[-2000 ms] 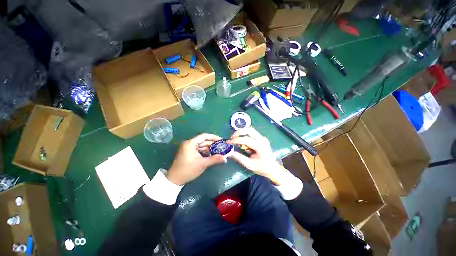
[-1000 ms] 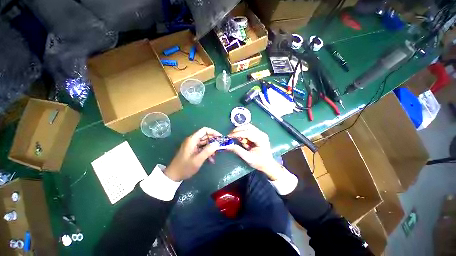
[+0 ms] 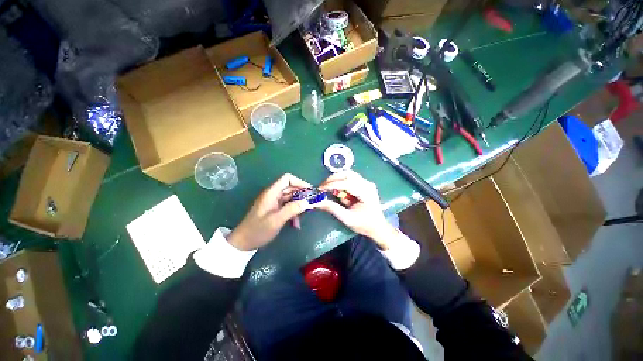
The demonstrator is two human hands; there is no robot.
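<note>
A small round device body [image 3: 309,197], dark blue with some white, is between my two hands above the bench's front edge. My left hand [image 3: 271,211] grips it from the left with thumb and fingers. My right hand [image 3: 357,206] is at its right side, fingers closed on it; a small orange-and-dark piece shows at these fingertips, too small to name. A flat white disc with a dark centre [image 3: 338,158] lies on the green bench just beyond my hands.
Clear cups [image 3: 216,171] and cardboard boxes [image 3: 185,111] stand at back left, one with blue cells [image 3: 237,63]. A paper sheet [image 3: 165,238] lies left. A hammer [image 3: 402,168], red-handled pliers [image 3: 457,138] and a corded tool [image 3: 539,92] lie right. Open cartons [image 3: 486,240] stand below right.
The device has been tilted from face-up to nearly edge-on between my fingers. Both hands stay together on it. The view has shifted slightly.
</note>
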